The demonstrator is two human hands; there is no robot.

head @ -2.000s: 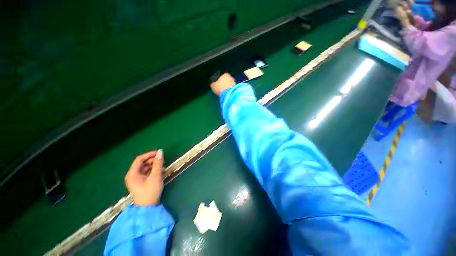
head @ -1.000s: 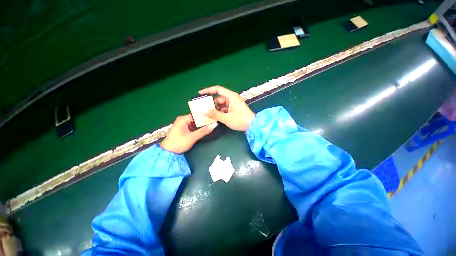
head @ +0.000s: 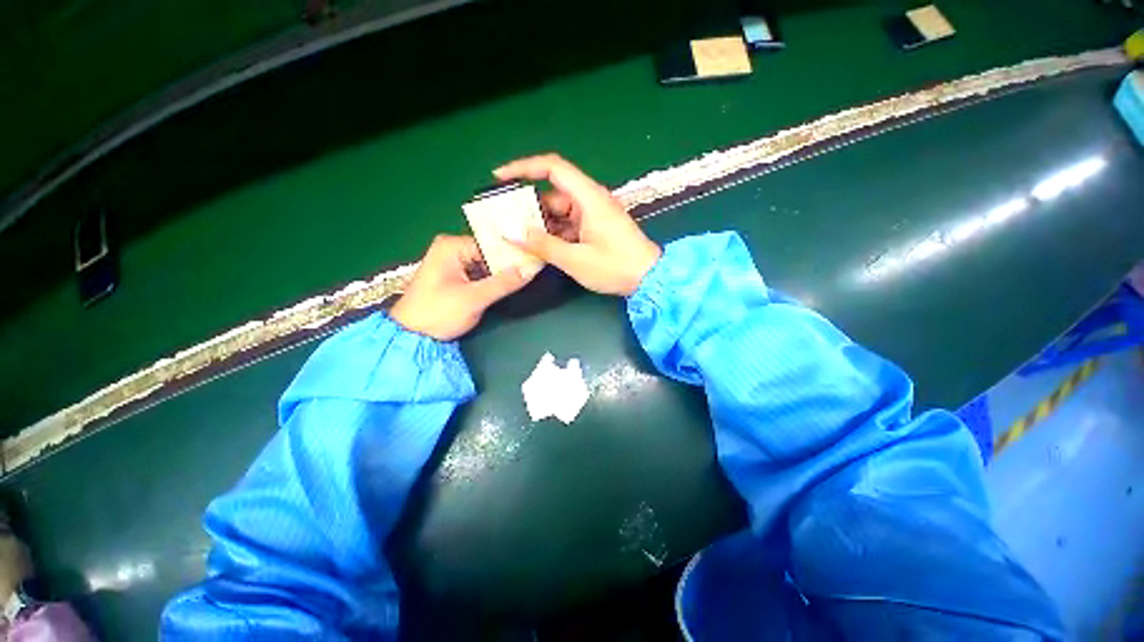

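Observation:
A dark device housing with a pale square backing paper (head: pixel 502 223) facing me is held over the belt edge strip. My left hand (head: pixel 454 287) grips its lower left side, with the thumb at the lower edge of the paper. My right hand (head: pixel 592 235) grips its right side, with the thumb on the paper and the index finger over the top edge. The fingers behind the housing are hidden. A small loose stack of white peeled liner pieces (head: pixel 555 389) lies on the dark green bench just below my hands.
The green conveyor belt (head: pixel 376 201) carries a housing with an open frame (head: pixel 94 257) at left and housings with tan squares (head: pixel 720 57) at upper right. The pale worn edge strip (head: pixel 226 347) separates belt and bench. Part of a person (head: pixel 44 617) shows at lower left.
My right hand has come back from the belt and now holds a housing together with my left hand. Since one second ago, the hold looks much the same; the view has shifted slightly.

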